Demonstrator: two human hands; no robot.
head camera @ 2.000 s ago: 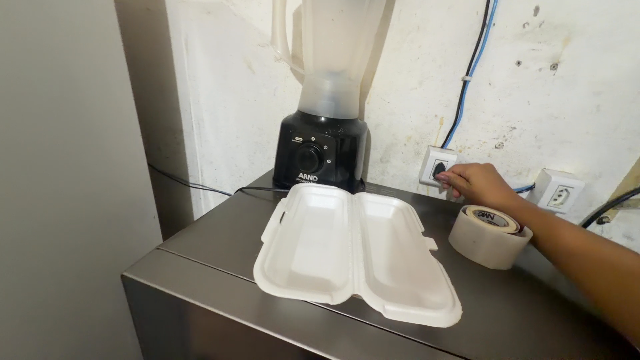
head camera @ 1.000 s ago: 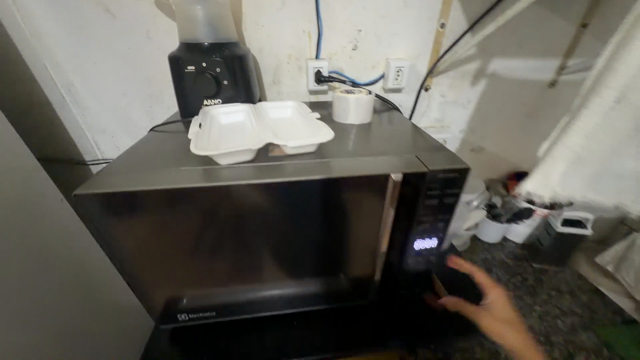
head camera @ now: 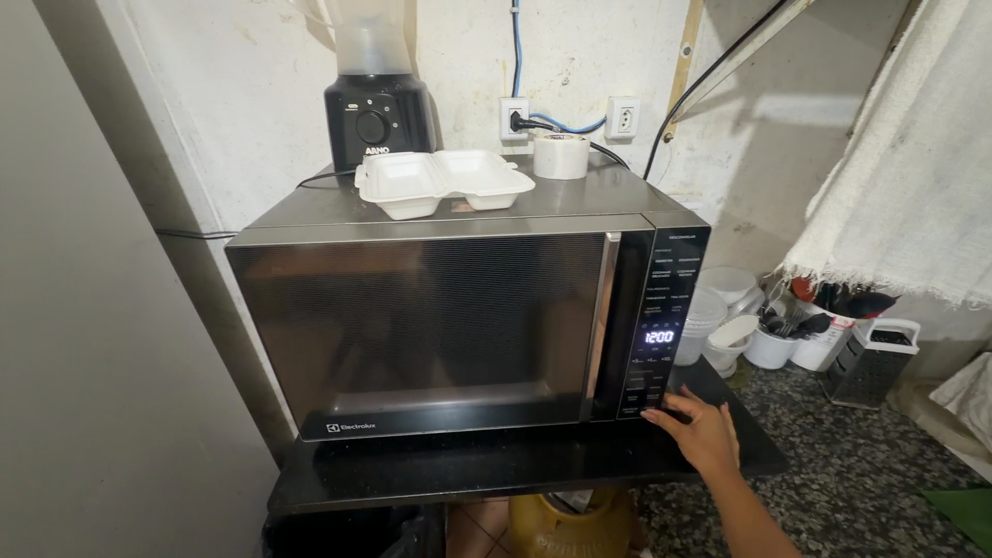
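My right hand (head camera: 701, 434) is at the lower right corner of an Electrolux microwave oven (head camera: 434, 333), its fingertips touching or very near the bottom of the control panel (head camera: 668, 310). It holds nothing that I can see. The microwave door is closed and its display is lit. On the microwave's top lie an opened white foam clamshell box (head camera: 407, 184) and a roll of tape (head camera: 561, 157), with a black Arno blender (head camera: 378, 116) behind the box. A black plug (head camera: 518, 121) sits in the left wall socket. My left hand is not in view.
The microwave stands on a black stone shelf (head camera: 465, 469). To the right, a speckled counter (head camera: 806, 457) bears plastic tubs (head camera: 701, 314), utensil containers (head camera: 773, 345) and a box grater (head camera: 868, 364). A yellow gas cylinder (head camera: 570, 531) is below. A white cloth (head camera: 899, 163) hangs at the right.
My right hand was at the plug in the wall socket two seconds ago; now it is down at the microwave's control panel. The view has shifted to show the microwave's front.
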